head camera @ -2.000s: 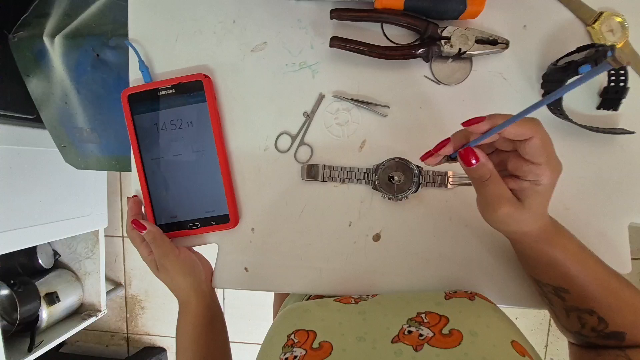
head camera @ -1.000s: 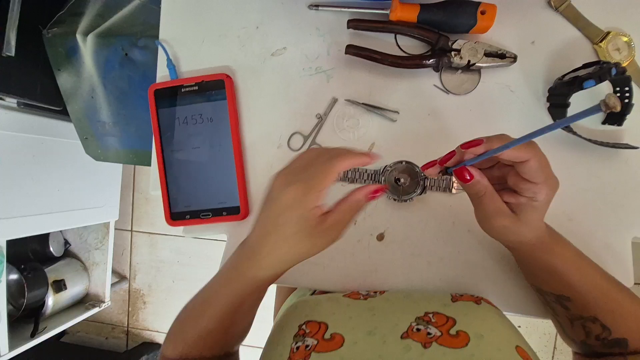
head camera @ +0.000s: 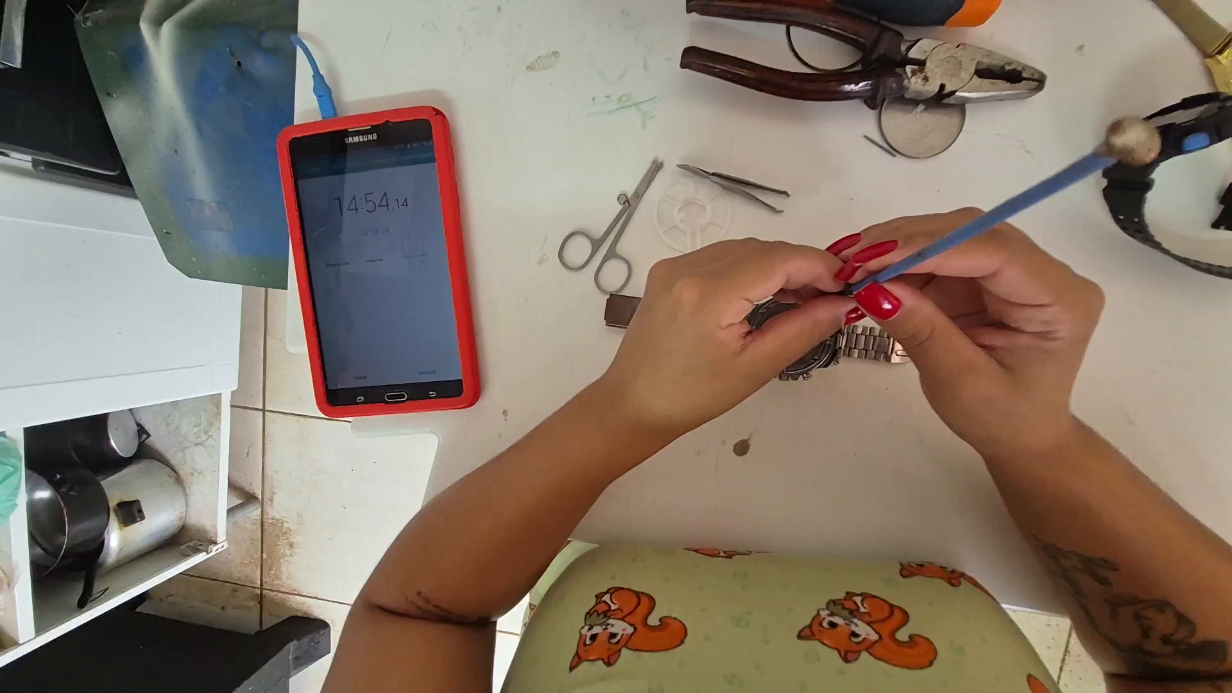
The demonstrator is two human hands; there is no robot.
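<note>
My right hand (head camera: pixel 991 308) pinches a thin blue stick (head camera: pixel 1001 214) with a rounded beige end at its upper tip. At the stick's lower end, the fingertips of my left hand (head camera: pixel 736 322) meet those of the right around something small and dark, too hidden to name. Beneath both hands lies a metal wristwatch (head camera: pixel 869 344), its case mostly covered by my left hand and part of its link bracelet showing. Small scissors (head camera: pixel 616 226), tweezers (head camera: pixel 736 185) and a clear plastic disc (head camera: pixel 691 214) rest just beyond my left hand.
A tablet in a red case (head camera: pixel 464 289) with a blue cable lies at the left. Brown-handled pliers (head camera: pixel 866 72) overlap a round metal disc (head camera: pixel 922 128) at the top. A black watch strap (head camera: pixel 1136 207) lies at the right. Pots (head camera: pixel 144 515) stand in an open drawer at lower left.
My left hand has gone from the tablet's edge over to the watch and now meets the right hand. The right hand keeps its hold on the blue stick.
</note>
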